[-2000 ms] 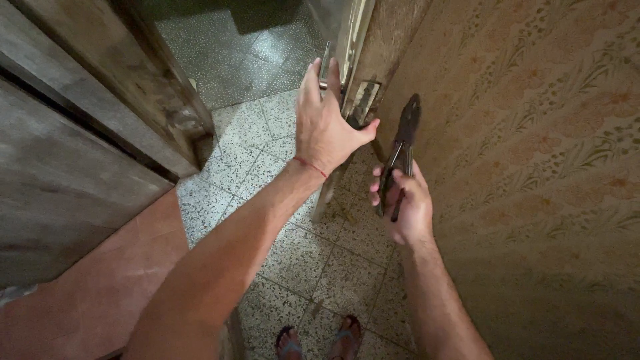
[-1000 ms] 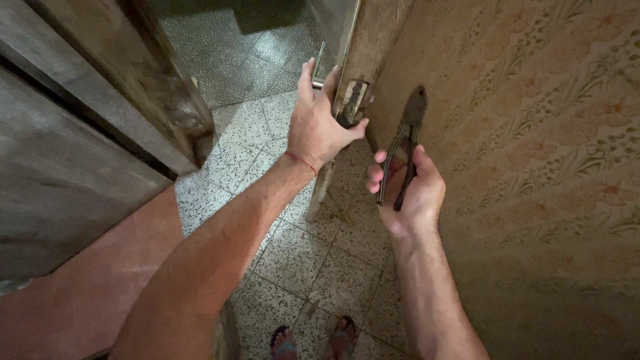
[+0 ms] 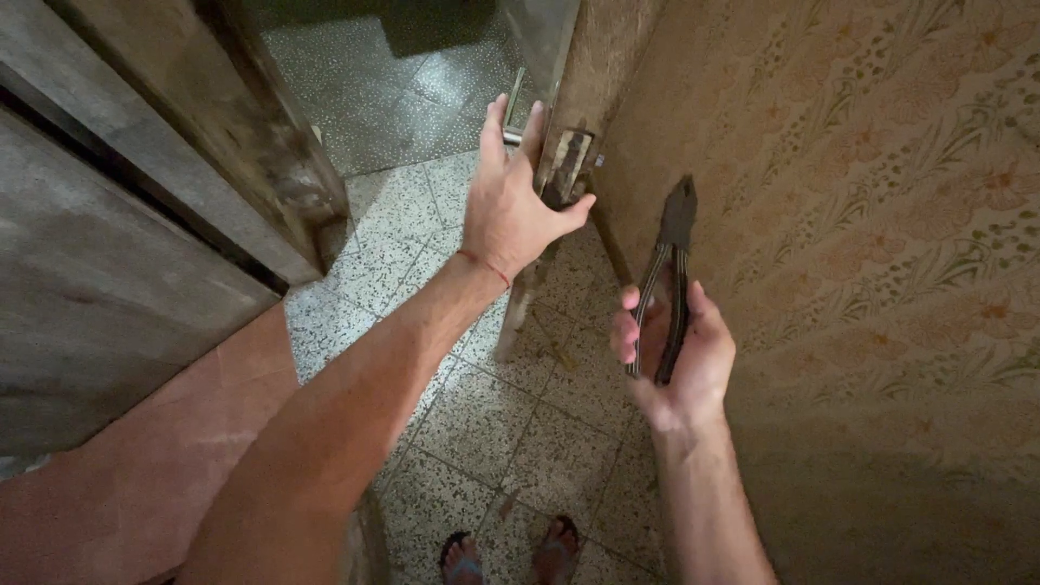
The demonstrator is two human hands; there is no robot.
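Note:
My left hand (image 3: pixel 516 203) spans the edge of a wooden door (image 3: pixel 605 57), fingers on the far side by a metal door handle (image 3: pixel 512 136) and thumb on the near side. Beside the thumb, a worn metal lock part (image 3: pixel 573 154) is set in the door edge, with a small bolt end (image 3: pixel 600 161) sticking out at its right. Whether the fingers grip the handle, I cannot tell. My right hand (image 3: pixel 691 349) holds a pair of dark combination pliers (image 3: pixel 677 219) by the handles, jaws pointing up and apart from the door's lock.
Floral wallpaper (image 3: pixel 894 244) covers the surface on the right. A wooden door frame (image 3: pixel 276 138) and grey panel (image 3: pixel 122 284) stand at the left. Speckled floor tiles (image 3: pixel 479 406) lie below, beside reddish tiles (image 3: pixel 203 414). My feet in flip-flops (image 3: pixel 556 548) show at the bottom.
The pliers in my right hand have moved a little down, away from the lock, and their handles are spread wider. My left hand stays at the door edge.

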